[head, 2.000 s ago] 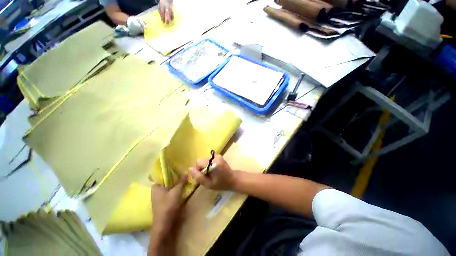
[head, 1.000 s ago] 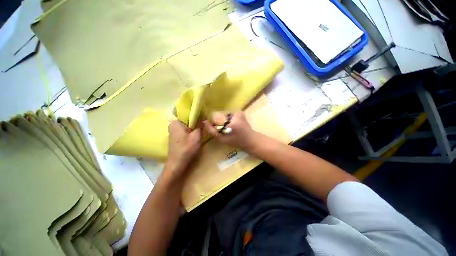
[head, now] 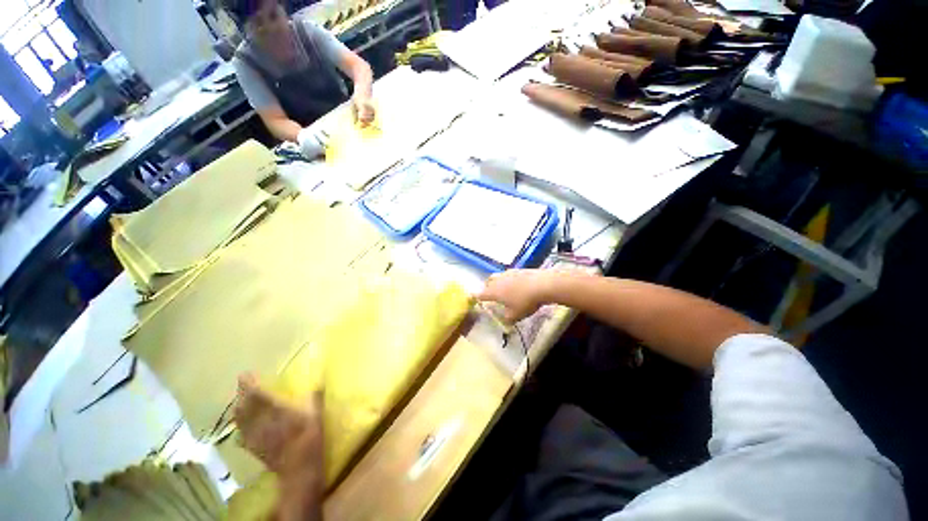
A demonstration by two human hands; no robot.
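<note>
A large olive leather panel [head: 239, 305] lies on the table, with its bright yellow side [head: 371, 356] folded up toward me. My left hand [head: 280, 432] lies on the panel near its lower left, blurred, with fingers apart. My right hand [head: 514, 295] is at the panel's right corner, fingers closed around a thin pale tool [head: 496, 317] with a dark cord [head: 521, 341] hanging below it. Whether the right fingers also pinch the panel's corner I cannot tell. A wooden board [head: 432, 432] shows at the table edge in front of the panel.
Two blue-rimmed trays [head: 555, 226] stand beyond my right hand, one holding a white card. A pink-red tool [head: 577, 261] lies beside them. Stacked olive panels [head: 153, 499] are at lower left. Brown rolled pieces [head: 590, 76] lie farther back. Another person [head: 290, 76] works across the table.
My hands have moved apart from the bunched fold; the right went to the panel's right corner, the left to the left. The yellow side is spread flatter. The view has tilted up.
</note>
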